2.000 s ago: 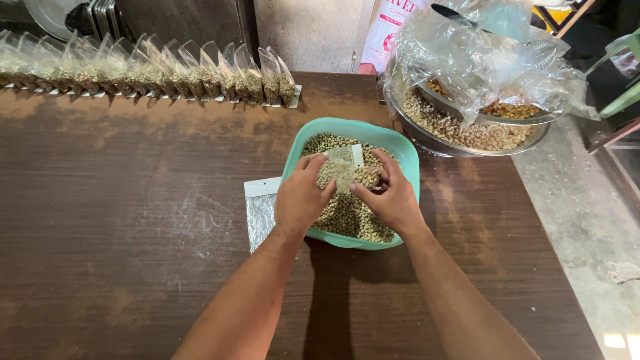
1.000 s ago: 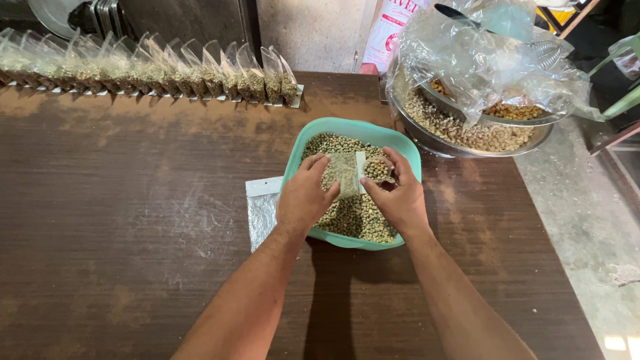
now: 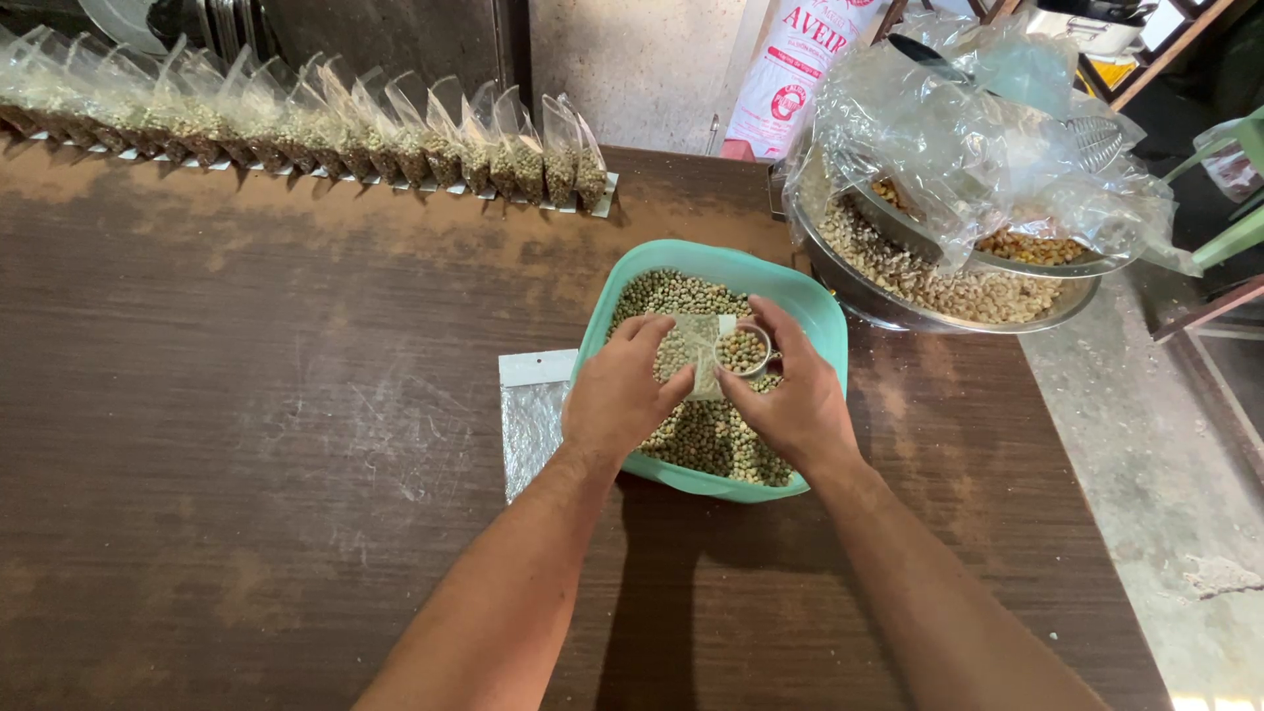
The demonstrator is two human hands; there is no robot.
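Note:
My left hand [image 3: 627, 385] holds a small clear plastic bag [image 3: 703, 370] by its left side, over a green plastic tub [image 3: 822, 296] of dried peas [image 3: 711, 434]. My right hand [image 3: 790, 395] grips a small round cup [image 3: 744, 352] filled with peas, its rim at the bag's right end. Whether any peas are inside the bag I cannot tell. A stack of flat clear bags with a white header [image 3: 538, 368] lies on the table, partly under the tub's left side and near my left wrist.
Along the table's back left edge stands a row of filled clear bags [image 3: 326, 128]. Metal bowls [image 3: 1071, 311] of grain sit at the back right, one above another, draped with clear plastic [image 3: 908, 128]. A printed sack [image 3: 790, 74] is behind the table [image 3: 247, 395].
My right hand has turned, and the cup of peas has come into plain view beside the bag. My left hand has stayed nearly in place with the bag.

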